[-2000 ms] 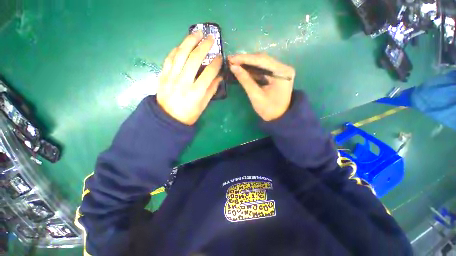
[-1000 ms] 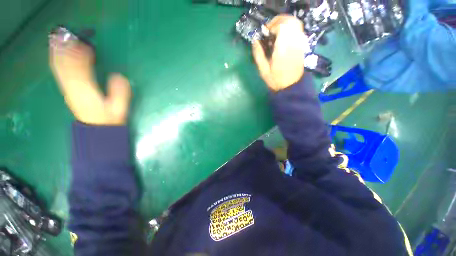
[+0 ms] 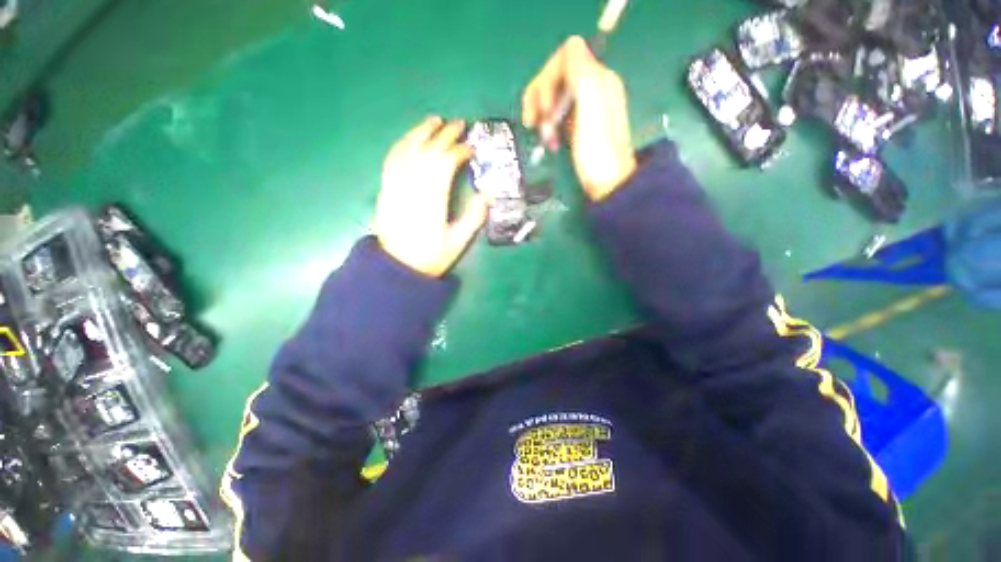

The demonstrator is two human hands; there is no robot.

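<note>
An open phone unit (image 3: pixel 499 173) lies on the green bench top in front of me, its silvery-blue board facing up in a black shell. A small dark part and a pale sliver are at its lower right end. My left hand (image 3: pixel 426 195) holds the unit by its left side, fingertips at the upper edge and thumb lower down. My right hand (image 3: pixel 582 110) is above and right of the unit, not touching it. It holds a slim tool (image 3: pixel 610 15) whose pale blunt end points up; its lower part is blurred at the fingers.
A heap of open units (image 3: pixel 731 101) lies at upper right. A clear parts tray (image 3: pixel 132 384) with dark units is at left, with loose units (image 3: pixel 148 280) beside it. Blue plastic stools (image 3: pixel 895 423) and another person's blue sleeve (image 3: pixel 980 255) are at right.
Both hands have come back to the middle from the heap and the far left. A unit now lies under my left hand, and the slim tool shows in my right hand.
</note>
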